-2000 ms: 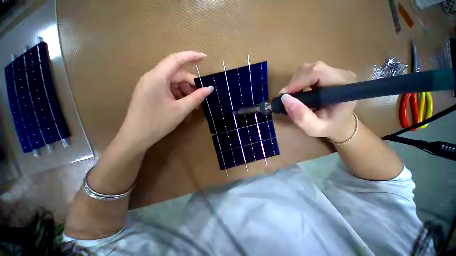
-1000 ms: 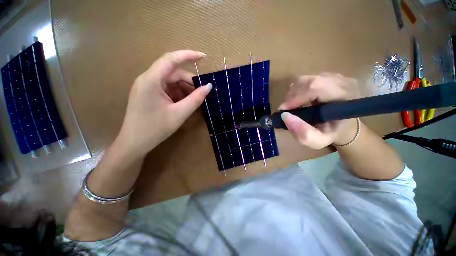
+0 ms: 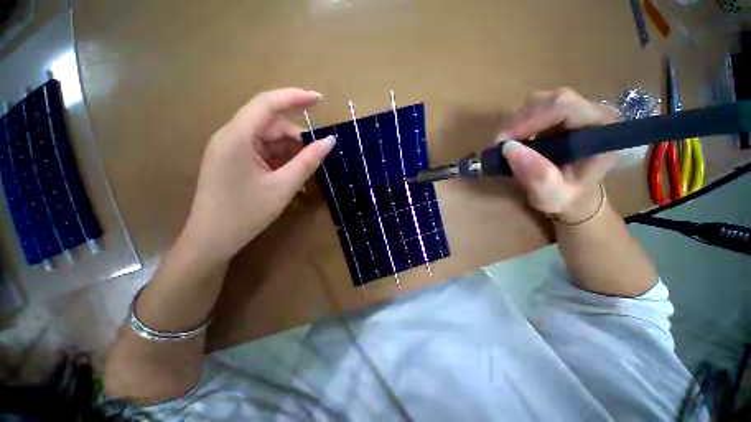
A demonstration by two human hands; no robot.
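A dark-blue solar cell point(image 3: 383, 222) lies on the tan-brown bench sheet in front of me, slightly tilted. Silver ribbons run along it, with ends sticking out past its far and near edges. My left hand point(image 3: 247, 173) is at its far left corner, thumb on the cell's face and index finger near a ribbon end. My right hand point(image 3: 556, 152) grips the black soldering iron point(image 3: 634, 132) near its silver collar. The iron's tip is over the right ribbon around mid-cell; I cannot tell if it touches.
A finished cell stack point(image 3: 48, 177) lies on a clear sheet point(image 3: 115, 222) at left. At right are scissors point(image 3: 675, 171) with red and yellow handles, silver ribbon offcuts point(image 3: 636, 103), a grey strip point(image 3: 639, 22), an orange-brown piece point(image 3: 657, 18) and a black cable point(image 3: 700, 234).
The iron tip has moved from the middle ribbon to the right ribbon and farther up the cell. My right hand has moved right and away from me. My left hand keeps its place on the cell.
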